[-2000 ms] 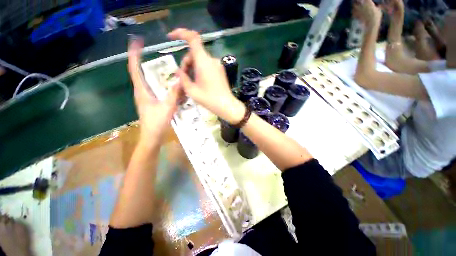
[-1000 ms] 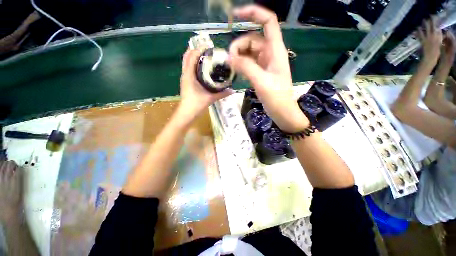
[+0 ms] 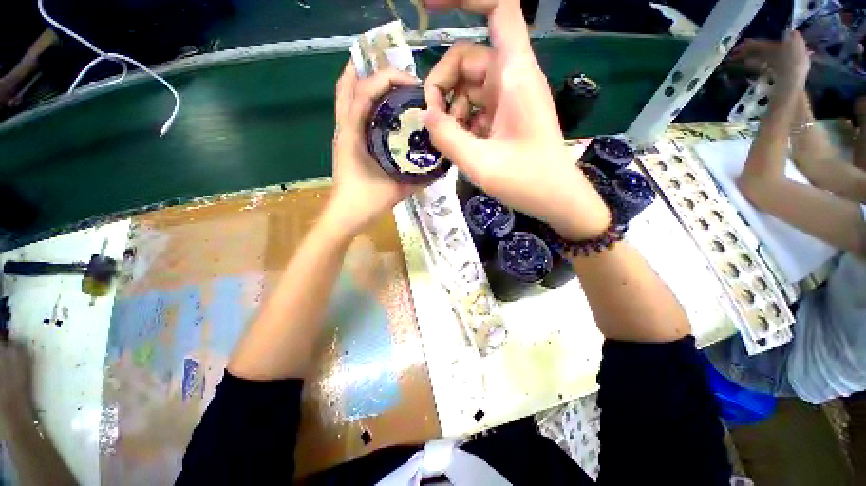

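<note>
My left hand (image 3: 359, 157) holds a black cylindrical housing (image 3: 382, 142) with its open end towards me, a cream face and dark centre showing. A long white strip (image 3: 444, 228) runs from above the left hand, behind the housing, down over the bench sheet. My right hand (image 3: 508, 123) has thumb and index finger together at the housing's upper right rim; whether they pinch a small piece is hidden. More black housings (image 3: 524, 256) stand upright in a cluster beneath and beside my right wrist.
Spare white strips (image 3: 712, 237) lie at the right, near another person's arms (image 3: 779, 171). A hammer (image 3: 99, 273) lies at the left, with another arm at the left edge. Behind is the green belt (image 3: 237, 133) with a housing (image 3: 579, 93), a white cable (image 3: 152, 84) and a metal post (image 3: 693, 76).
Two seconds ago both hands were at the white strip; since then my left hand has taken hold of a housing. My right fingers have come down onto its rim.
</note>
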